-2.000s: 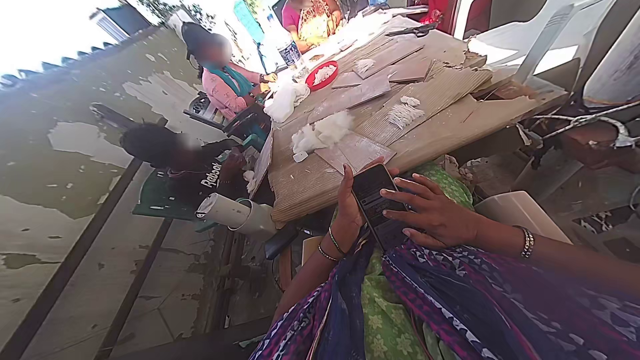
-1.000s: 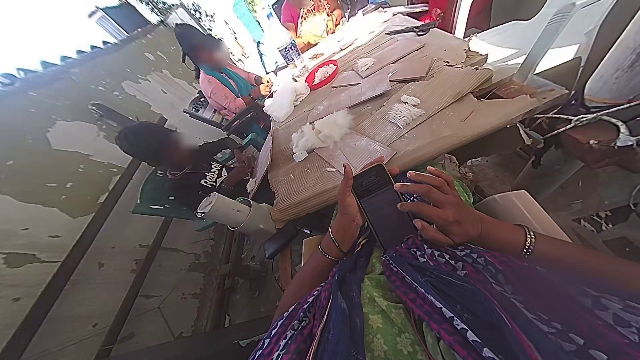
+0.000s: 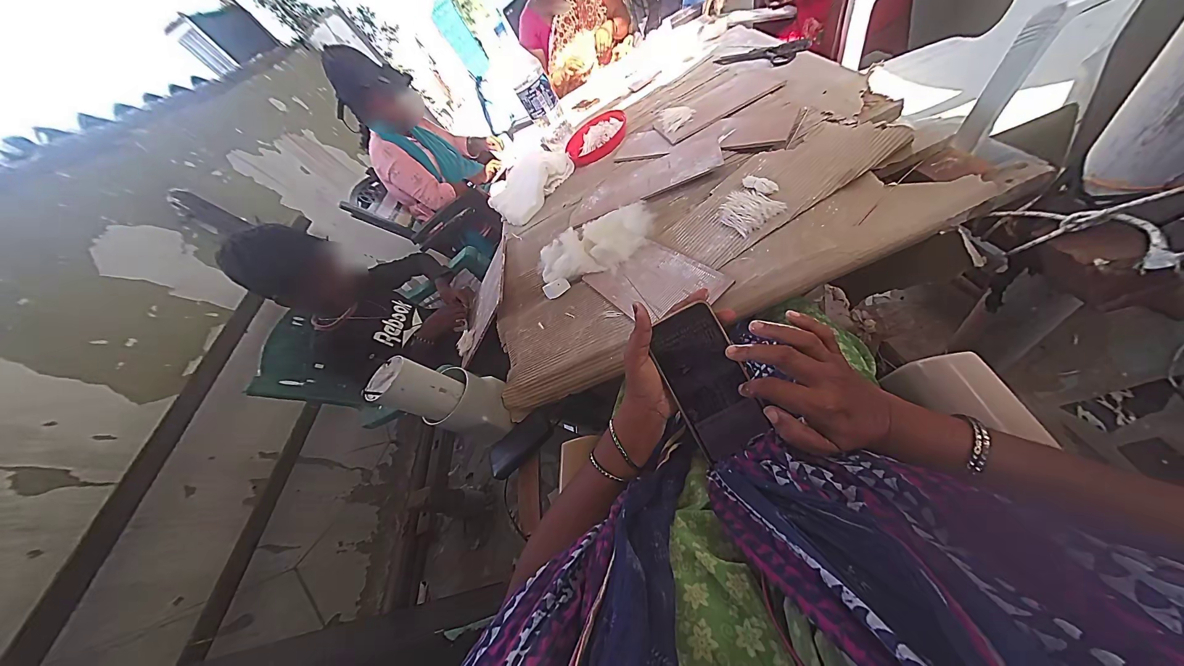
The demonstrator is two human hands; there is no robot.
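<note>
A dark smartphone [image 3: 708, 379] lies tilted in my left hand [image 3: 647, 388], whose palm and fingers wrap its left side and back. Over the phone's right edge my right hand [image 3: 814, 384] is spread, its fingertips at or just above the screen; nothing is held in it. Beyond the phone, on the wooden table [image 3: 555, 361], are a flat pale board [image 3: 661, 277], a tuft of white cotton [image 3: 615, 239] and a small pile of white cotton wicks [image 3: 747, 213] on a ribbed board. Farther back is a red dish [image 3: 598, 139] of white pieces.
Two people sit along the table's left side, and another is at its far end. A plastic bottle [image 3: 536, 92] and a white bundle [image 3: 529, 185] stand near the red dish. Scissors [image 3: 763, 54] lie at the back right, near a white plastic chair [image 3: 1008, 83]. A grey pipe [image 3: 416, 388] is at lower left.
The fingers of my right hand have shifted over the phone, and its screen, lit with content two seconds ago, looks darker. My left hand keeps its hold.
</note>
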